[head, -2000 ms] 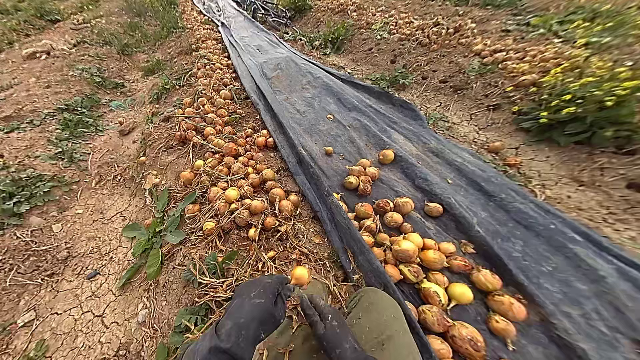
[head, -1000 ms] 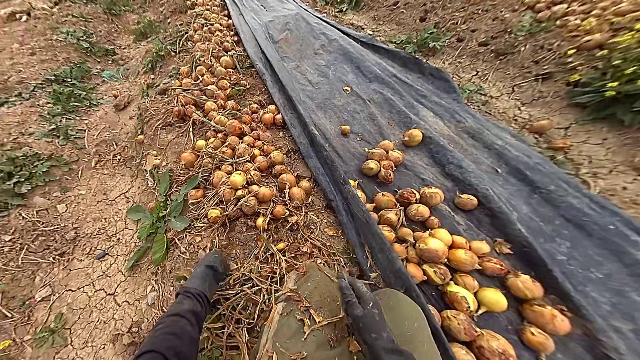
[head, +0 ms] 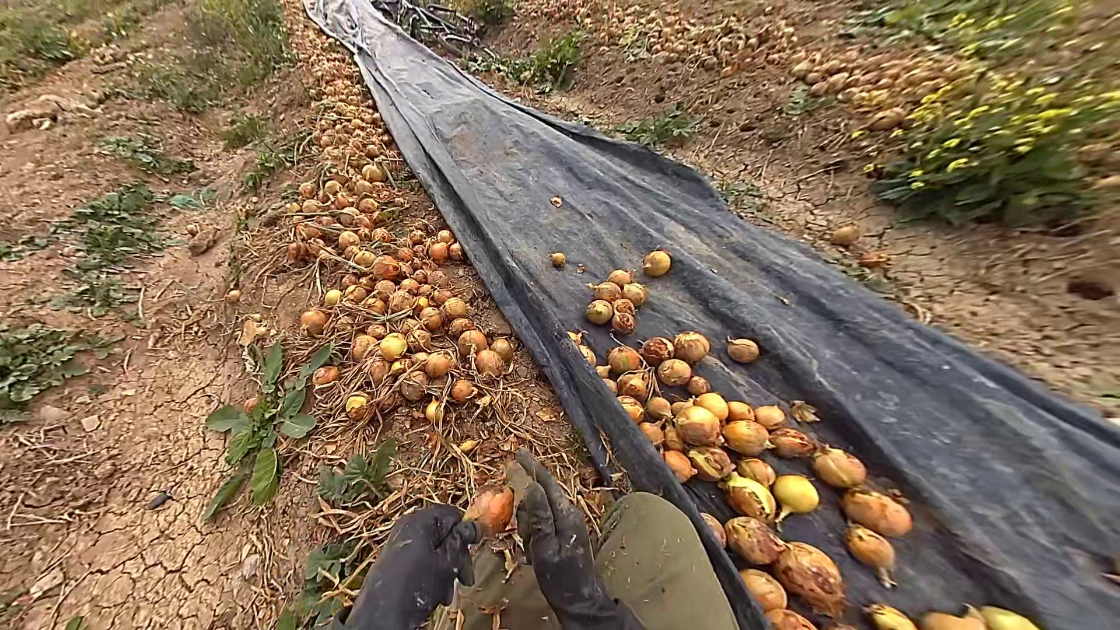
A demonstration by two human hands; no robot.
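Observation:
An orange-brown onion sits between my two gloved hands at the lower middle of the view. My left hand, in a dark glove, has its fingers curled against the onion's left side. On the onion's right side my right hand is raised with its fingers extended and close together. Beyond my hands lies a long row of onions with dry stalks on the soil. To the right, more onions rest on a dark fabric sheet; some have dark, peeling skins.
My knee is beside the sheet's near edge. A leafy green weed grows left of the onion row. Yellow-flowered plants stand at the upper right, near another row of onions. Cracked soil lies at the left.
One second ago my hands were apart, the left one reaching down to the soil on the left. Now they are together, with an onion between them.

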